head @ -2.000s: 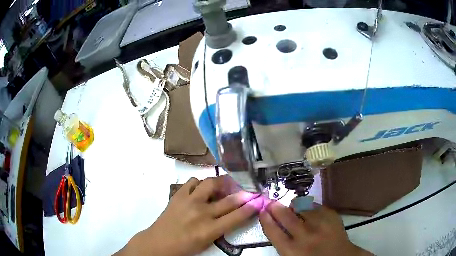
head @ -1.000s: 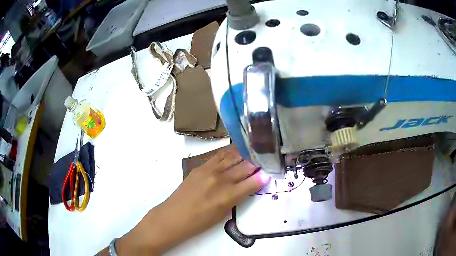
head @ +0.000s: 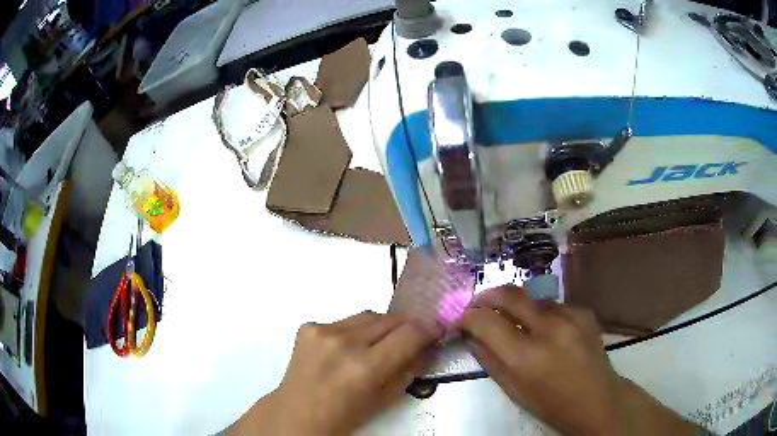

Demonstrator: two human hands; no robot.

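A brown cloth piece point(head: 417, 285) lies at the needle area of the white sewing machine point(head: 511, 64), lit pink near the presser foot. My left hand point(head: 358, 362) pinches its near edge from the left. My right hand point(head: 545, 353) holds the same piece at its right side, just below the needle. The fingertips of both hands are close together and hide the near edge. The needle tip cannot be made out. A neat stack of brown pocket pieces point(head: 647, 277) lies under the machine arm, right of the needle.
More brown pieces point(head: 311, 162) and an off-white strip point(head: 247, 157) lie behind, left of the machine head. At the left are a small bottle point(head: 149, 197) and red and yellow-orange scissors point(head: 130, 311) on a dark cloth point(head: 102, 294). A pale bin point(head: 192, 51) stands beyond.
My right hand has come back from the far right edge to the needle area. A brown piece now lies before the needle, held by both hands. The brown pieces behind have shifted and spread.
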